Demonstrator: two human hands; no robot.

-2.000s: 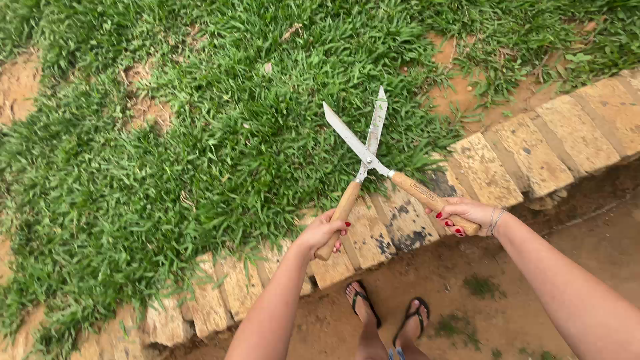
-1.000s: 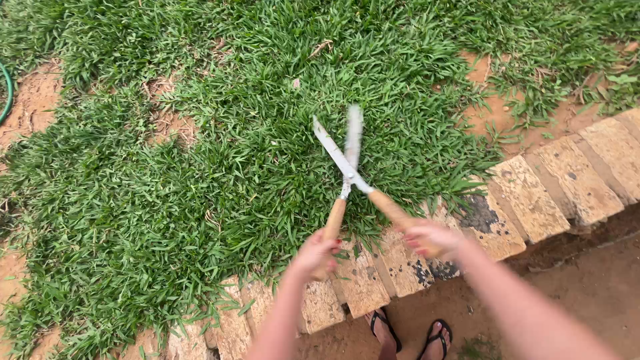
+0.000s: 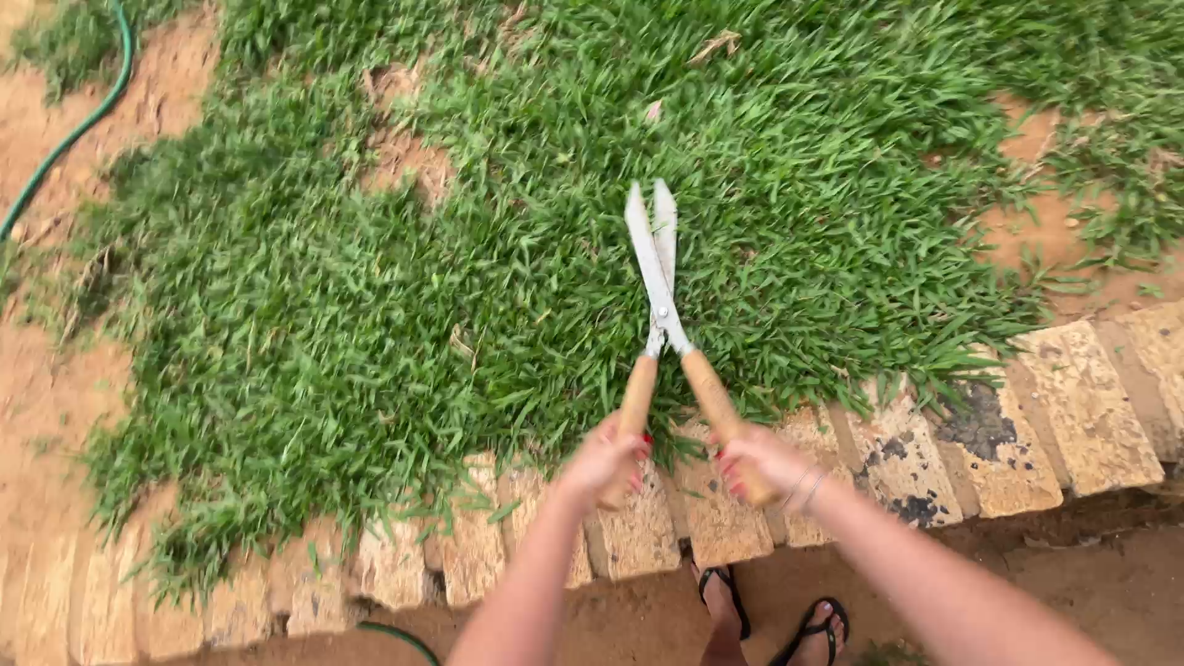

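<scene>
A pair of hedge shears [image 3: 662, 277] with metal blades and wooden handles is over the grass [image 3: 518, 305], blades pointing away from me and parted by a narrow gap. My left hand [image 3: 609, 460] grips the left handle near its end. Around the right handle, close to its lower end, my right hand [image 3: 758, 462] is closed. Both hands are above the brick edging [image 3: 638, 527] and slightly blurred. Whether the blades touch the grass cannot be told.
Pale bricks run along the lawn's near edge, several with dark stains. Below them, my feet in black flip-flops [image 3: 731, 597] stand on bare reddish soil [image 3: 971, 601]. A green hose [image 3: 69, 139] curves at upper left, and a piece of green hose [image 3: 402, 638] shows beneath the bricks.
The handles have come nearer together and the gap between the blades has narrowed. Both hands still hold the shears. The view has shifted toward the left, showing more hose.
</scene>
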